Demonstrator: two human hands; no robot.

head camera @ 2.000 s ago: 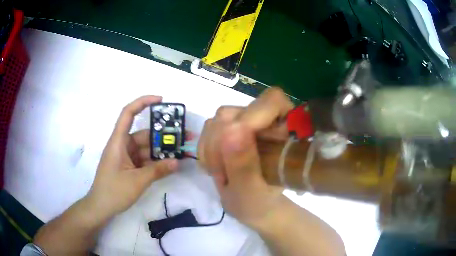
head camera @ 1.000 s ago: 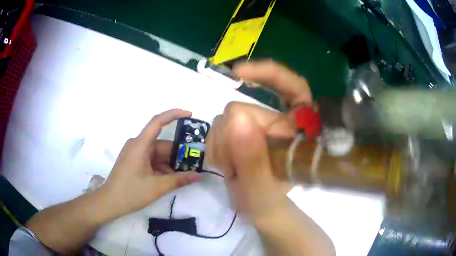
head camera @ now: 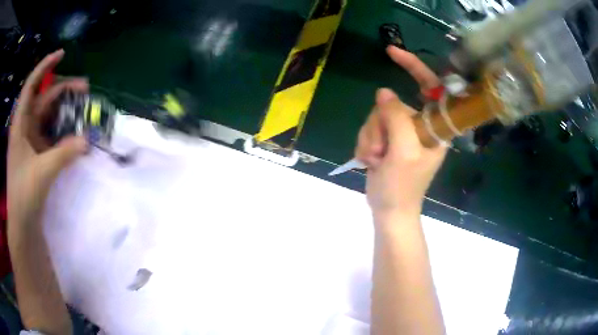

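My left hand [head camera: 42, 124] is at the far left and holds an open power adapter [head camera: 82, 118], blurred by motion, with a yellow block on its board. A short dark cord hangs from the adapter's lower right. My right hand [head camera: 400, 141] is right of centre, wrapped around the amber grip of the glue gun [head camera: 469, 108], index finger extended near the red piece. The gun's pale nozzle tip [head camera: 347, 167] points down left, over the edge of the white surface, away from the adapter.
A yellow-and-black divider bar [head camera: 298, 91] crosses the green belt [head camera: 367, 85]. A blurred dark object with a yellow patch [head camera: 176, 108] lies at the belt's near edge. White paper [head camera: 262, 242] covers the bench. A dark adapter [head camera: 392, 36] is on the belt.
My left hand has moved far left and up with the adapter, away from my right hand. My right hand has moved up and right with the gun. The black item with the cord has left view.
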